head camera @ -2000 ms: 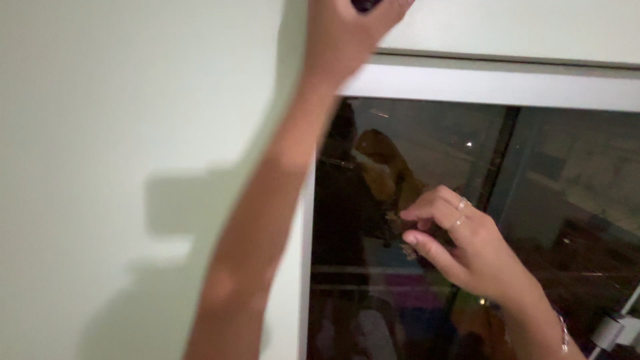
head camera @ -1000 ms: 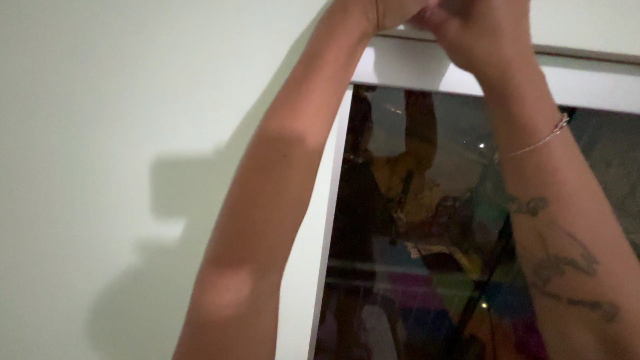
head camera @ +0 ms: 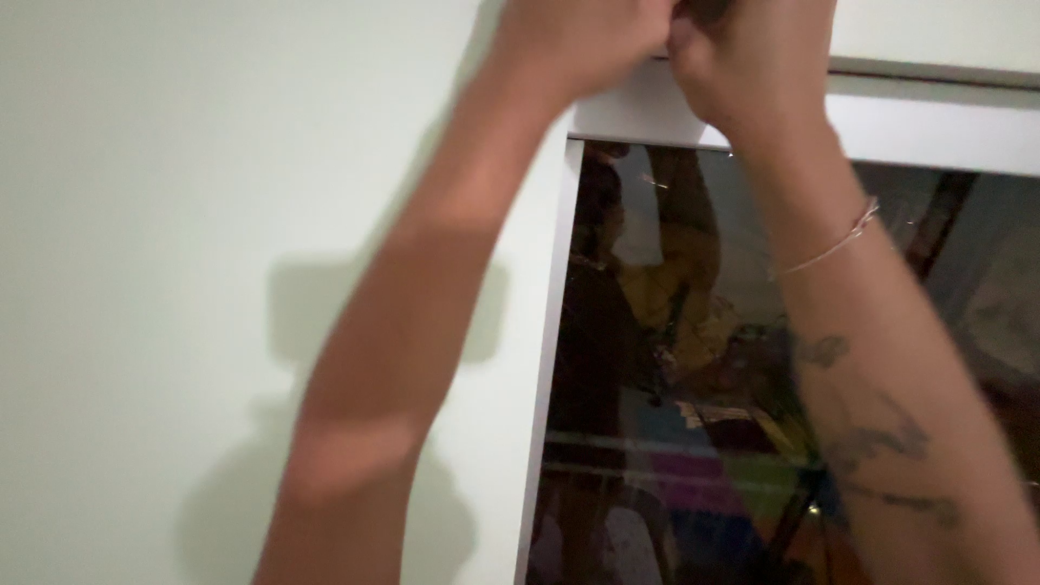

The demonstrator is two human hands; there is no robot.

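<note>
Both of my arms reach up over a window with a white frame (head camera: 918, 122). My left hand (head camera: 589, 36) is at the top edge of the view, partly cut off, close above the frame's upper left corner. Right beside it, touching or nearly so, is my right hand (head camera: 756, 61), with its thumb bent toward the left one. Something dark shows between the two hands, too hidden and blurred to name. Which hand holds it, if either, cannot be told. A thin bracelet (head camera: 837, 245) circles my right wrist.
A pale green wall (head camera: 146, 203) fills the left side, with shadows on it. Dark window glass (head camera: 699, 366) lies below the hands and reflects a person and coloured shapes. Above the frame runs a narrow dark gap (head camera: 934, 73).
My right hand has moved from in front of the glass up to my left hand, which stayed high. Over the last second both have remained together near the frame's top corner.
</note>
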